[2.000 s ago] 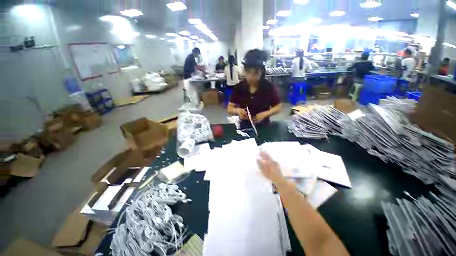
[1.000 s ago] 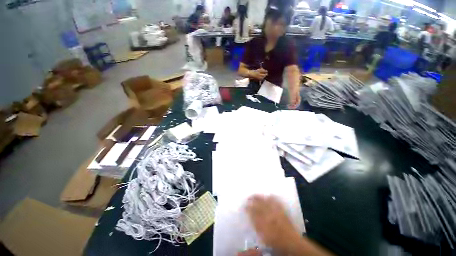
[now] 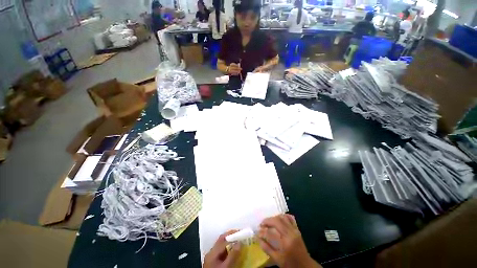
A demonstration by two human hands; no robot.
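White paper pieces overlap in a column in front of me. My left hand holds a yellow sticker sheet with a white curled part at its upper edge, over the nearest paper. My right hand is at the sheet's right side, thumb and fingers pinched together near the curled edge. Whether a sticker is between them is too small to tell. A pale yellow sheet with rows of marks lies left of the papers, partly touching the heap of white cords.
Grey-white corded bundles lean at right. Loose white pieces lie fanned mid-table. A small label scrap lies right of my hands. A plastic bag and white roll stand far left. A person sits opposite, holding a white piece.
My right hand has moved from flat on the papers to the yellow sheet. My left hand and the yellow sheet have come into view. The view has shifted right.
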